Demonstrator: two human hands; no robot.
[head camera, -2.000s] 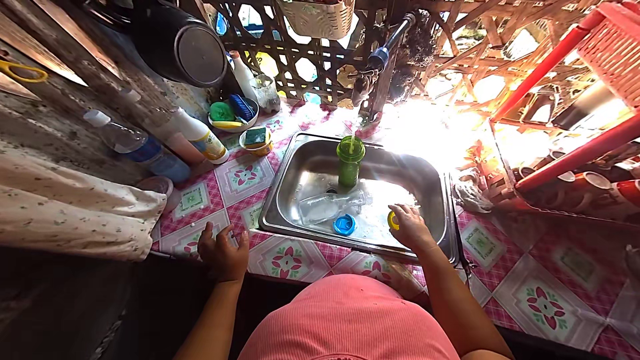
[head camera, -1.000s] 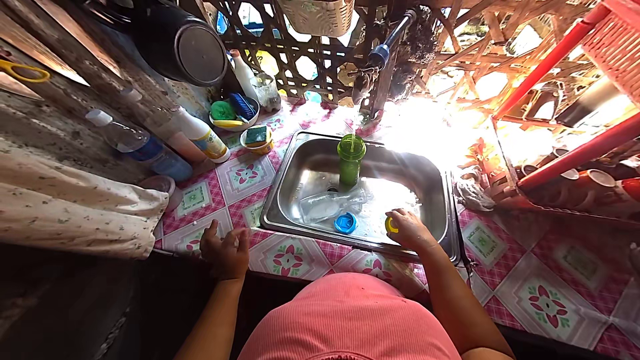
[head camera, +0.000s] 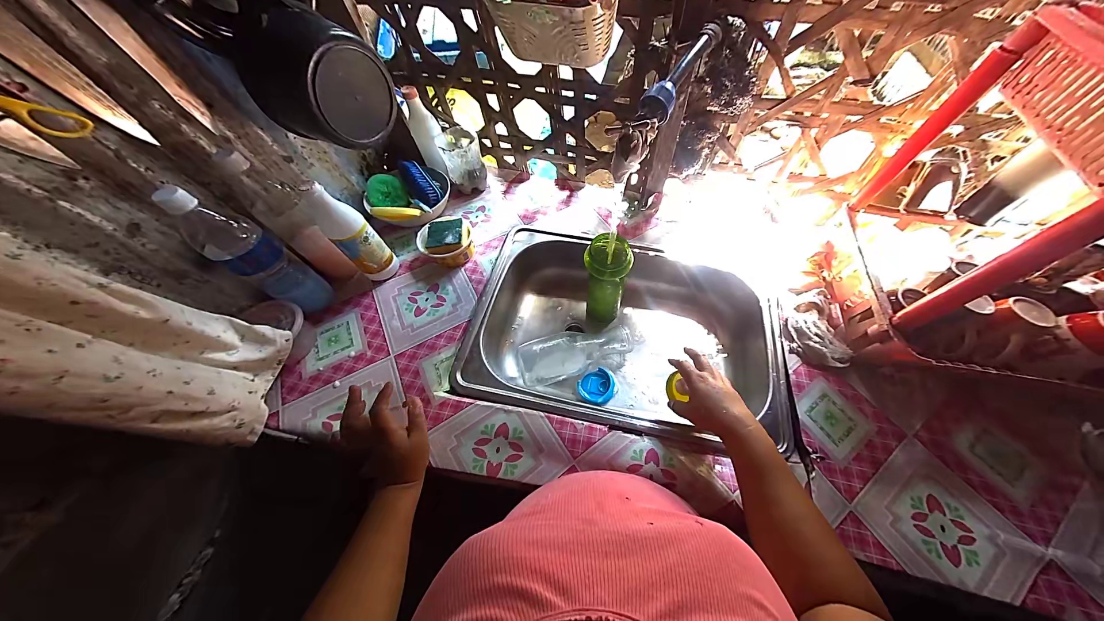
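My right hand (head camera: 709, 395) is over the right part of the steel sink (head camera: 552, 400), its fingers at a yellow lid (head camera: 678, 387); whether they grip it is hard to tell. Left of that lid lies a blue lid (head camera: 597, 385). A clear bottle (head camera: 561, 355) lies on its side in the sink. Behind it a green translucent bottle (head camera: 606, 280) stands upright, its mouth open under a thin stream of water from the tap (head camera: 632, 147). My left hand (head camera: 385, 435) holds nothing, fingers apart, at the front edge of the counter.
Left of the sink are a tub with a sponge (head camera: 446, 239), a bowl of scrubbers (head camera: 408, 195), a white bottle (head camera: 354, 231) and a plastic bottle with blue liquid (head camera: 250, 250). A red rack (head camera: 992, 259) with mugs stands right. A black pan (head camera: 349, 90) hangs upper left.
My right hand has shifted a little, with its fingers more spread than before. The yellow lid stays beside it. My left hand has hardly moved.
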